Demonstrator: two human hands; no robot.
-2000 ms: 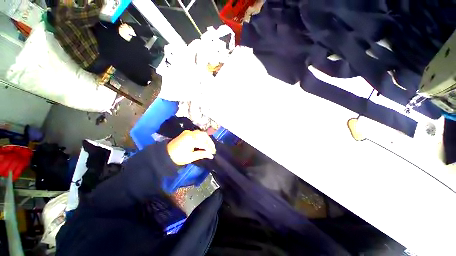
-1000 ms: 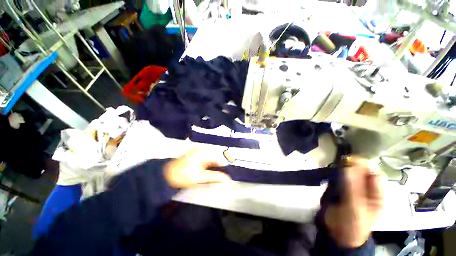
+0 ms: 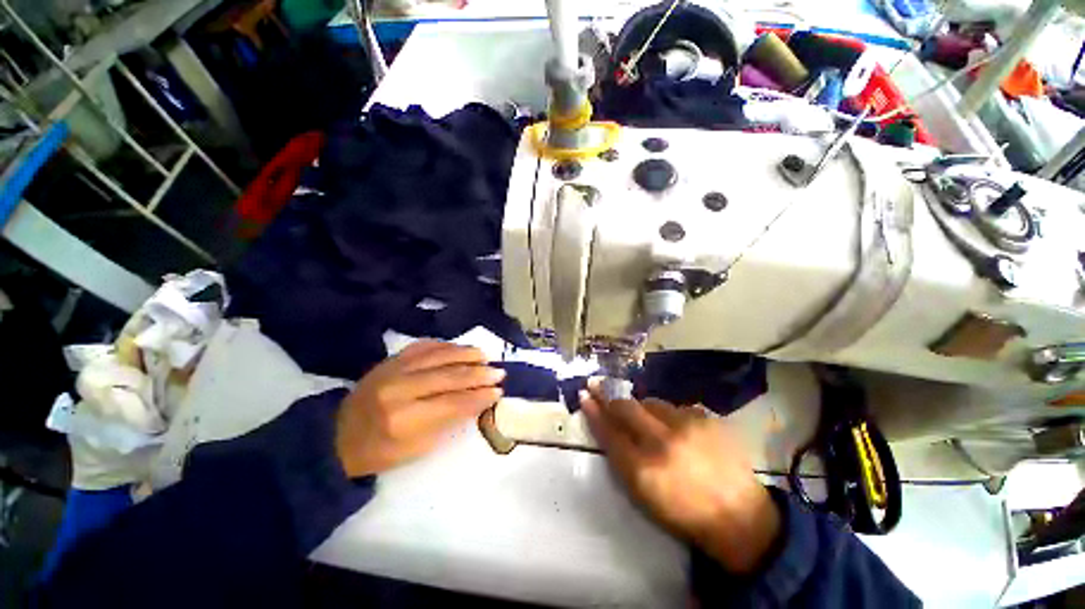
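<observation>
The cream-white sewing machine [image 3: 738, 250] stands over the white table, its needle area lit between my hands. A dark navy fabric strip [image 3: 531, 381] lies flat at the needle. My left hand [image 3: 416, 405] rests on its left end, fingers flat and together. My right hand [image 3: 678, 470] has its fingertips at the presser foot, pressing on the fabric; the exact contact is partly hidden. A small navy piece [image 3: 714, 378] lies bunched right of the needle under the arm. Black-handled scissors [image 3: 842, 482] with a yellow-and-black tool [image 3: 875, 464] over them lie right of my right hand.
A large navy fabric heap [image 3: 381, 226] lies left of and behind the machine head. A whitish bundle [image 3: 143, 369] is at the left table end. Thread spools [image 3: 779, 60] stand behind the machine. A red crate [image 3: 276, 184] is beyond the heap.
The view has moved closer to the needle. My left hand is now beside the needle area; my right hand has moved left from near the scissors to the presser foot. The long strip along the table front no longer shows.
</observation>
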